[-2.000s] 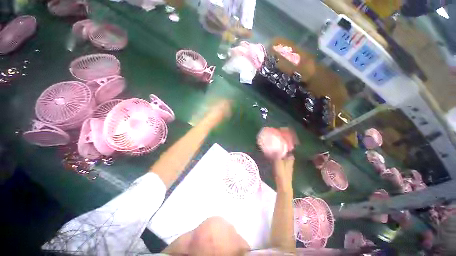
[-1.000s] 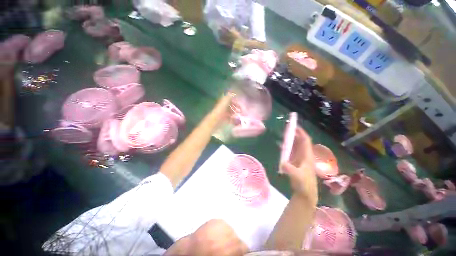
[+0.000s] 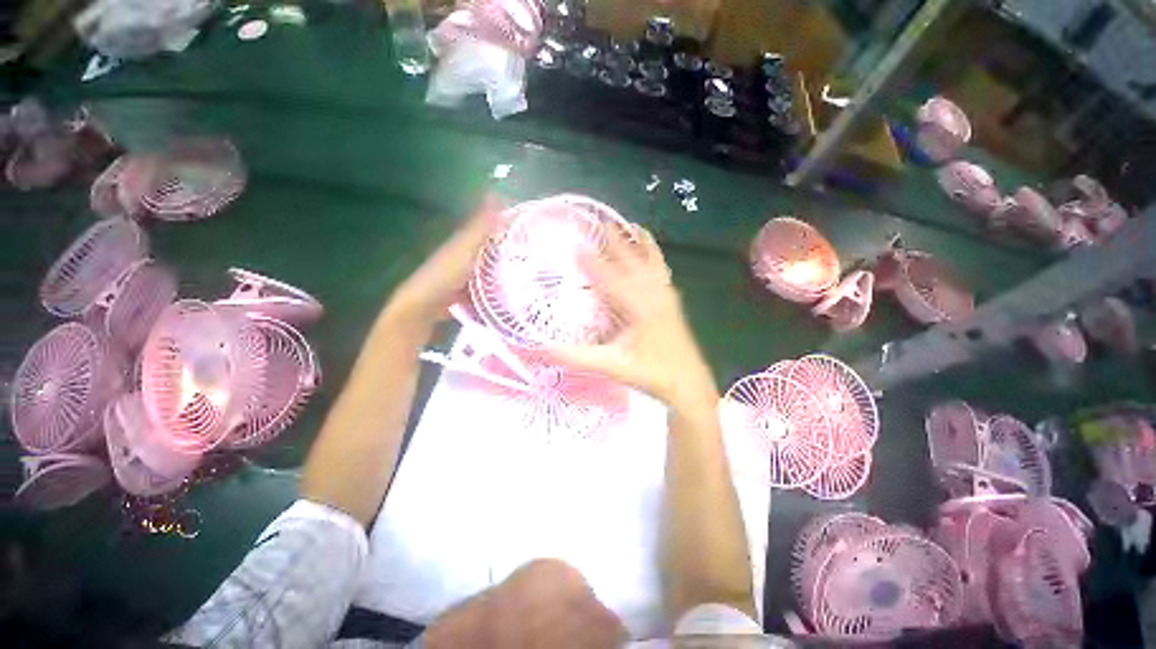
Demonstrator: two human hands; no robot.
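A pink clip fan body [image 3: 548,273] is held up above the far end of the white sheet [image 3: 507,507]. Its round slotted side faces up and its clip points down to the lower left. My left hand [image 3: 459,260] is at its left rim, slightly blurred. My right hand [image 3: 634,317] lies across its right side, fingers spread over the slots. A front grille [image 3: 564,408] lies on the sheet, partly hidden beneath the fan. Whether a separate grille is in my right hand, I cannot tell.
Overlapping front grilles [image 3: 805,425] lie right of the sheet. Fan bodies are piled at left [image 3: 190,380] and lower right [image 3: 887,583]. Small dark round parts [image 3: 685,70] stand at the far side. A grey metal bar [image 3: 1014,298] crosses at right. White plastic bags [image 3: 140,25] lie far left.
Both hands have come together above the sheet. My left hand has brought the fan body back from the far side. The thin pink disc seen upright in my right hand is no longer distinct.
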